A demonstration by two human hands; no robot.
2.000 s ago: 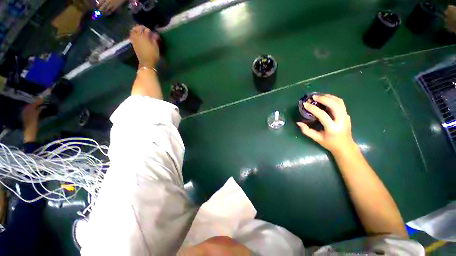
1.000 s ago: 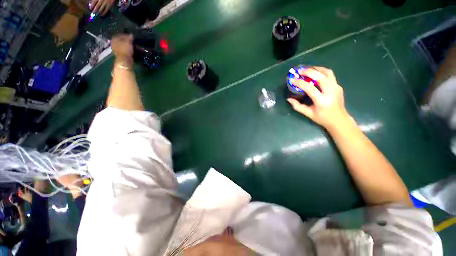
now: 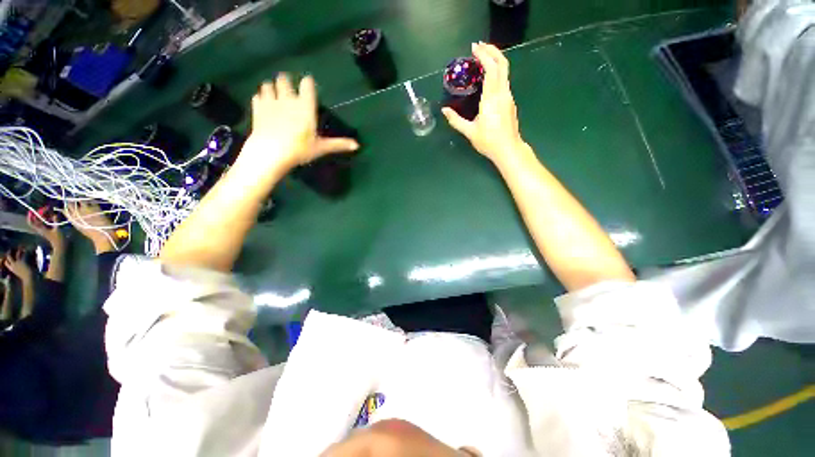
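Observation:
My right hand [image 3: 491, 112] holds a black cylindrical unit [image 3: 463, 78] by its side; its round top glows red and purple. My left hand [image 3: 290, 125] is left of it, slightly blurred, fingers spread and thumb across another black unit [image 3: 331, 174]; the hand hides that unit's top. A small clear bottle with a white stick [image 3: 420, 116] stands between my hands. Another unlit black unit [image 3: 371, 55] stands beyond the bench seam.
White cables [image 3: 98, 178] lie tangled at left, with units [image 3: 219, 143] beside them. Another unit [image 3: 210, 100] stands far left. Another person's hand [image 3: 89, 223] is under the cables. A dark tray [image 3: 742, 116] and a pale sleeve [image 3: 777, 98] are at right. A blue bin [image 3: 94, 70] is far left.
My left hand has come back from the far rail to the near side of the bench, with a dark unit at it. The top in my right hand changed from blue-red to red-purple. The view has shifted.

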